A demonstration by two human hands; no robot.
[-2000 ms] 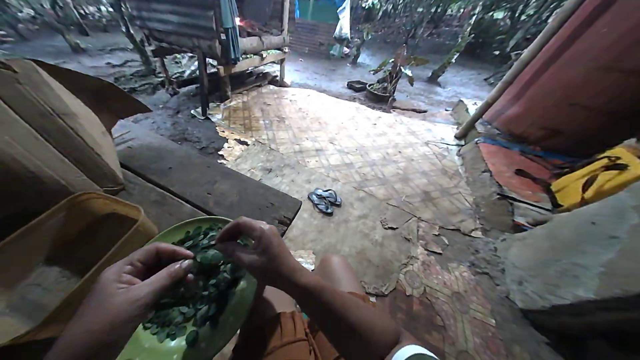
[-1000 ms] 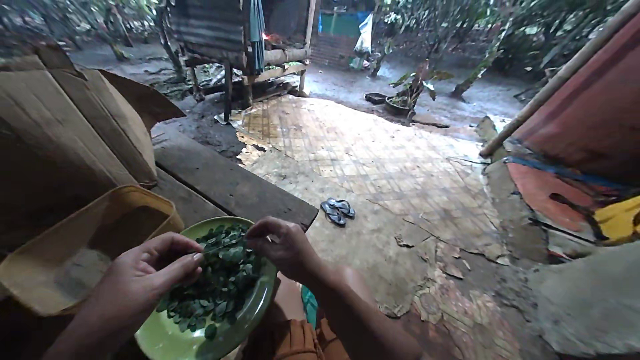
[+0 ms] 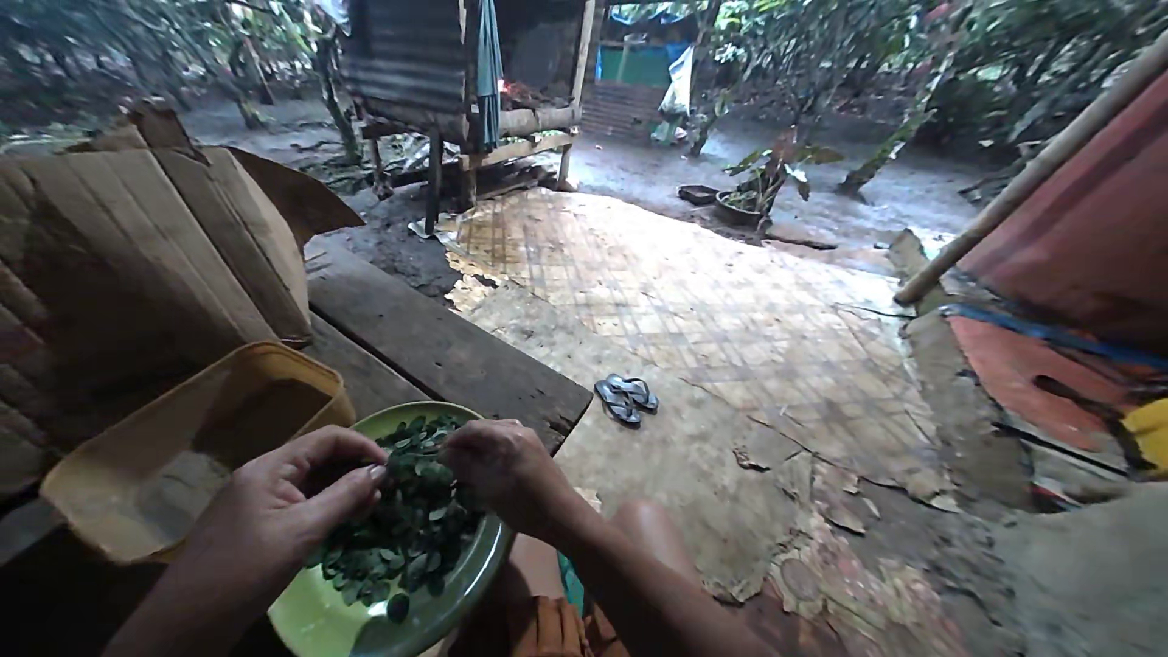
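A green plastic basin [image 3: 493,557] rests by my lap, with a heap of small green leaves [image 3: 411,529] in it. Over the basin's left side, my left hand [image 3: 292,493] has its thumb and forefinger pinched near a thin leafy stem [image 3: 422,452]. My right hand [image 3: 497,465] is over the right side, fingers curled together at the other end of that stem. The fingers hide most of what they pinch. Left of the basin, close to my left wrist, stands a yellowish plastic container [image 3: 100,493].
A cardboard box [image 3: 137,246] stands on the wooden bench [image 3: 438,338] at the left. A pair of flip-flops [image 3: 626,398] lies on the worn floor covering [image 3: 693,319]. A slanted pole [image 3: 1031,173] and a yellow item [image 3: 1148,433] are at the right.
The view has swung to the right and back left a little. Both hands stay over the basin, pinching at the leaves.
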